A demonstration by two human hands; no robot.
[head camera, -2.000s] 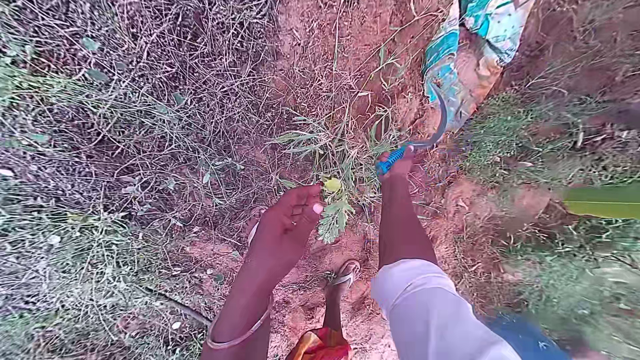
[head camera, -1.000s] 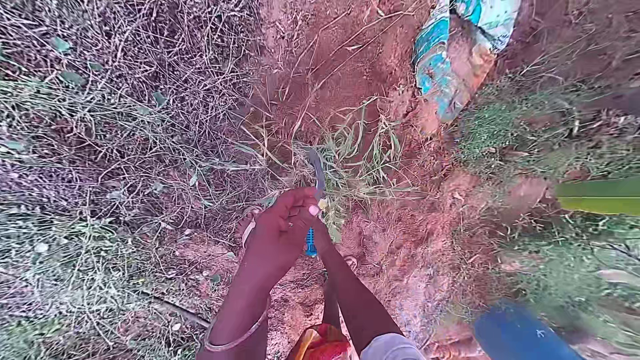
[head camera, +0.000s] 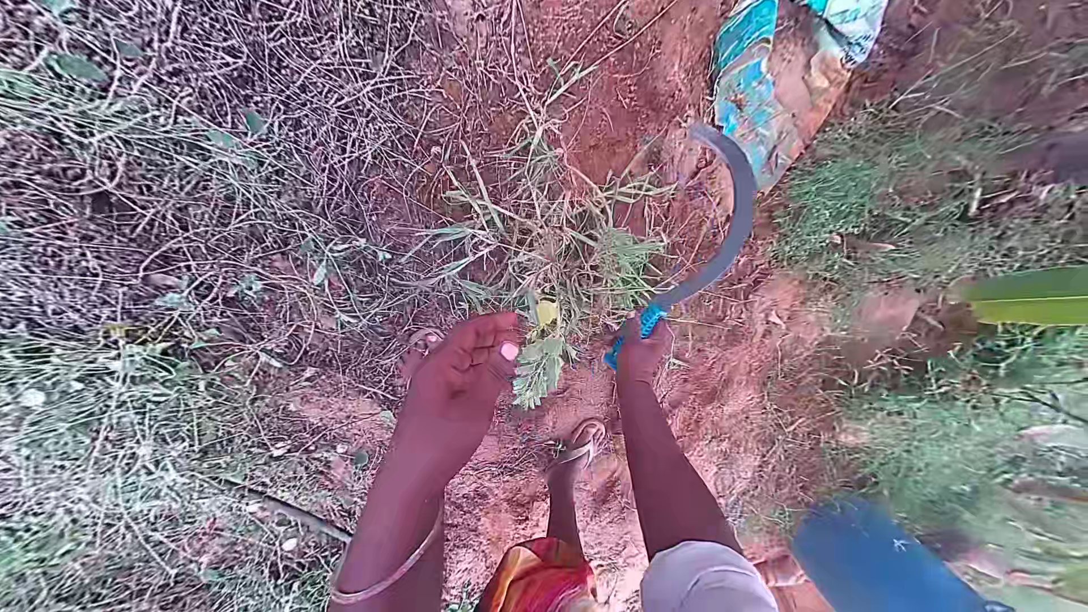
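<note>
My right hand [head camera: 643, 350] is closed around the blue handle of a sickle [head camera: 741, 204], whose curved metal blade points up and bends to the left over bare soil. To the left, my left hand [head camera: 467, 365] is raised with curled fingers beside a yellow flower or leaf [head camera: 546, 314] and a lobed green leaf [head camera: 540, 367]; whether the fingers grip the plant cannot be told. Just beyond both hands lies a loose clump of green grass and weeds [head camera: 561, 246].
Dry tangled stems [head camera: 255, 170] cover the left side. A blue and white plastic sack [head camera: 748, 93] lies at upper right. A blurred blue object [head camera: 884, 552] is at lower right, a broad green leaf [head camera: 1033, 297] at the right edge. My sandalled foot [head camera: 586, 438] stands below.
The right hand with the sickle moved from right of the clump to beside the left hand, then back out to the right. The left hand has stayed nearly in place.
</note>
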